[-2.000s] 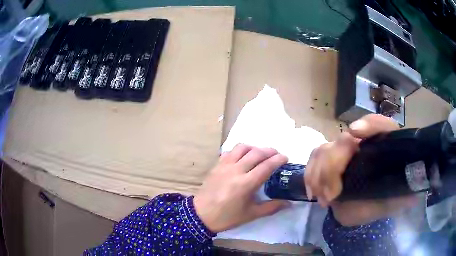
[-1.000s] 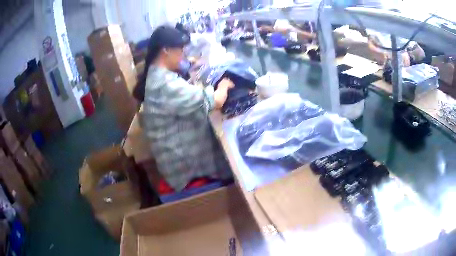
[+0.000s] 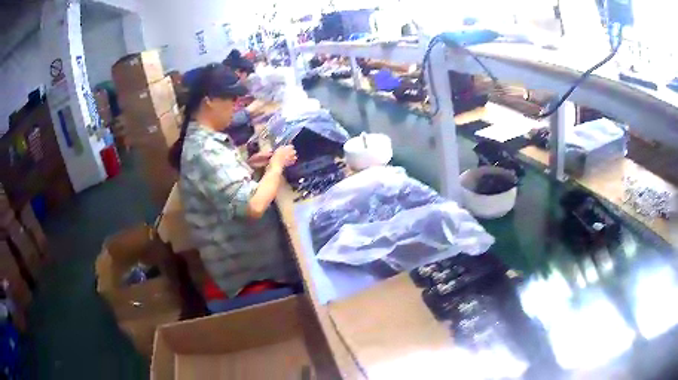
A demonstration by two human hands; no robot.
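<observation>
Neither of my hands is in the picture. Nearest in front of me, a row of black plastic housings (image 3: 472,297) lies side by side on the tan cardboard sheet (image 3: 386,323), with silvery details showing; glare washes out their lower right end. A large clear plastic bag (image 3: 401,223) with dark things in it lies just beyond them on the bench. The housing and screwdriver I worked with are out of view.
An open cardboard box (image 3: 238,338) stands beside the bench. A seated person (image 3: 230,200) works farther along it. White bowls (image 3: 491,191) stand on the green bench under a white shelf frame (image 3: 446,126). More boxes (image 3: 141,274) stand on the floor.
The view has swung from my work area up and left along the line, so my hands left the picture. Since a second ago, the other person's hands have come together around something small.
</observation>
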